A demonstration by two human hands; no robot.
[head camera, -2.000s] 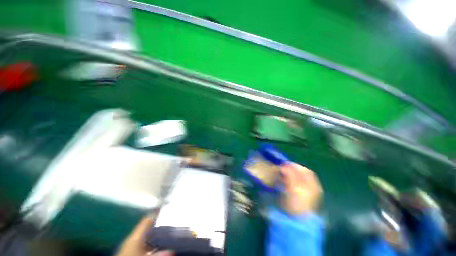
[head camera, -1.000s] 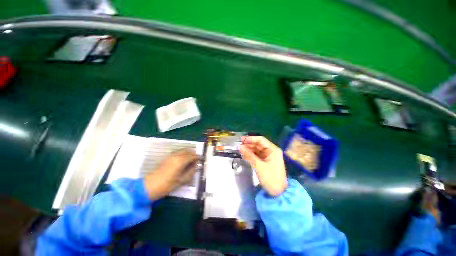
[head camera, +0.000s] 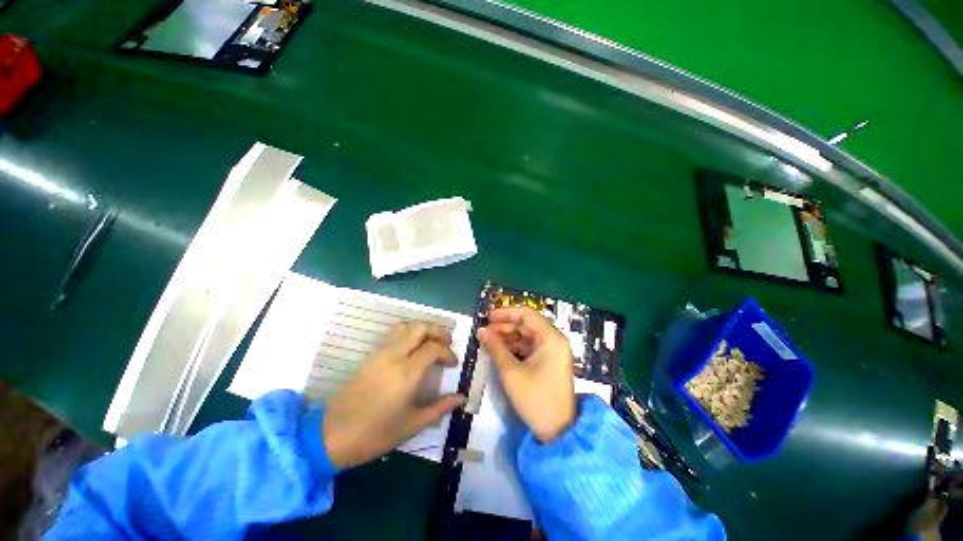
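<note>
An open tablet (head camera: 491,444) lies in front of me, its circuit board (head camera: 591,336) at the far end and a white area below. My right hand (head camera: 533,370) is over the board's left part, thumb and fingertips pinched together; whether they hold something small cannot be told. My left hand (head camera: 385,396) is over the ruled tape sheet (head camera: 285,333), left of the tablet, fingers bent and apart, thumb near the tablet's left edge. I see nothing held in it.
Blue bin (head camera: 776,396) of tan parts on clear plastic at right; dark parts (head camera: 649,428) beside the tablet. Long strips (head camera: 201,301), tweezers (head camera: 82,254) and red bin (head camera: 15,72) at left. Folded white pad (head camera: 422,237) beyond. Other tablets (head camera: 769,232) near the rail. Another person's hand (head camera: 929,518) at right edge.
My right hand was at the blue bin, then came to the tablet's board. My left hand moved from the tablet's near end onto the tape sheet. The camera view has shifted.
</note>
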